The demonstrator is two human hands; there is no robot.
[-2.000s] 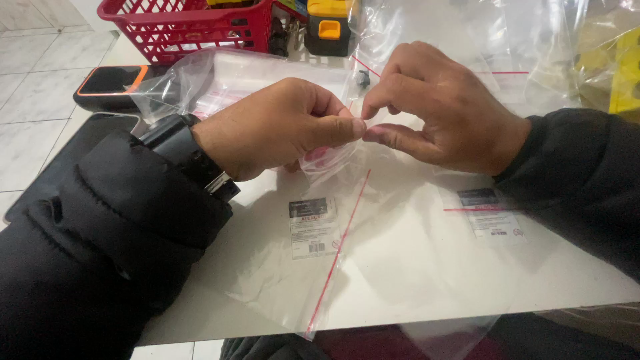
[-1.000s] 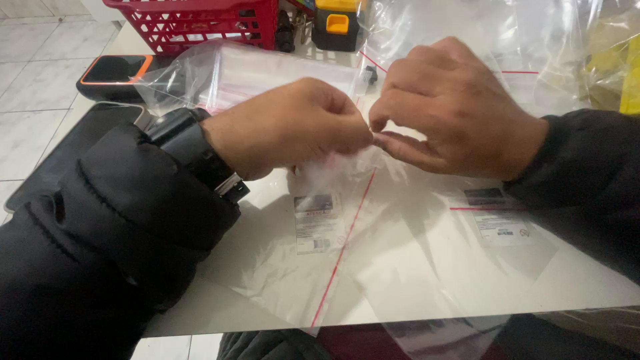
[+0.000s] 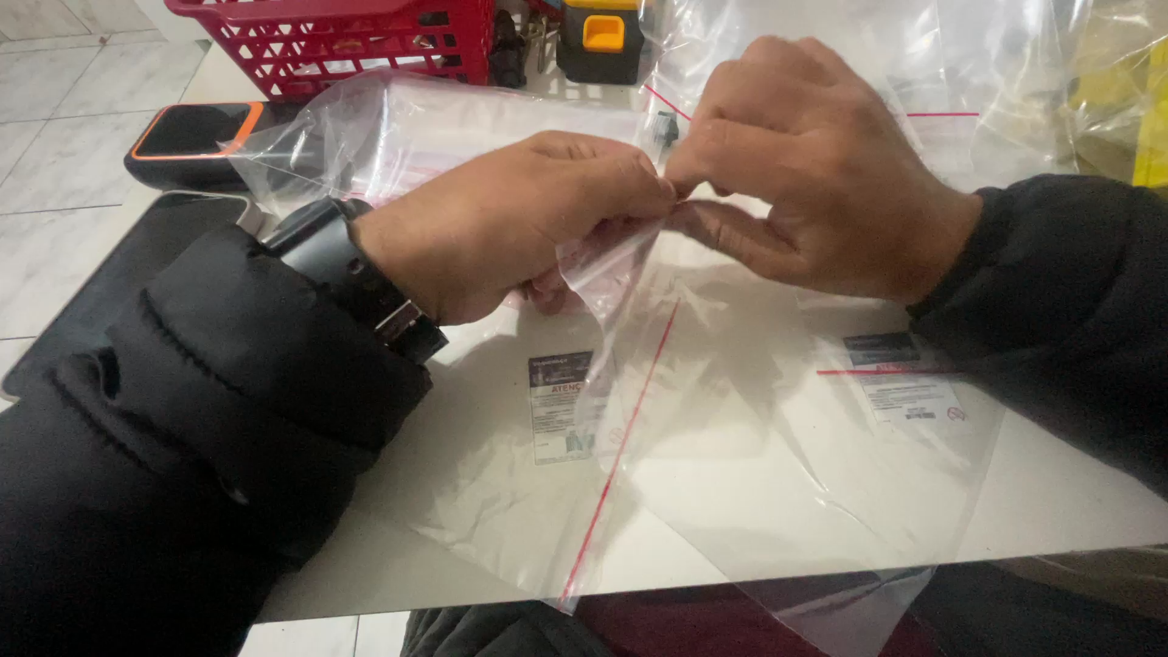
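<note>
My left hand (image 3: 529,214), with a dark watch at the wrist, pinches the crumpled edge of a clear plastic bag (image 3: 607,274) that has pinkish parts. My right hand (image 3: 812,173) meets it, thumb and forefinger pinched at the same edge. Below them a clear zip bag with a red closure line (image 3: 620,438) lies on the white table; a printed label (image 3: 561,406) shows through it. Another clear bag (image 3: 821,493) lies to the right and hangs over the front edge, near a second printed label (image 3: 903,379). What my curled left fingers hold underneath is partly hidden.
At the back stand a red plastic basket (image 3: 365,41) and a black and yellow case (image 3: 599,41). A stack of clear bags (image 3: 474,119) lies behind my left hand. At left are a black device with an orange rim (image 3: 196,132) and a dark tablet-like object (image 3: 128,265). More clear bags (image 3: 995,55) lie back right.
My hands stay pinched together at about the same place. The plastic edge below my left hand now shows more plainly, hanging down toward the labelled bag.
</note>
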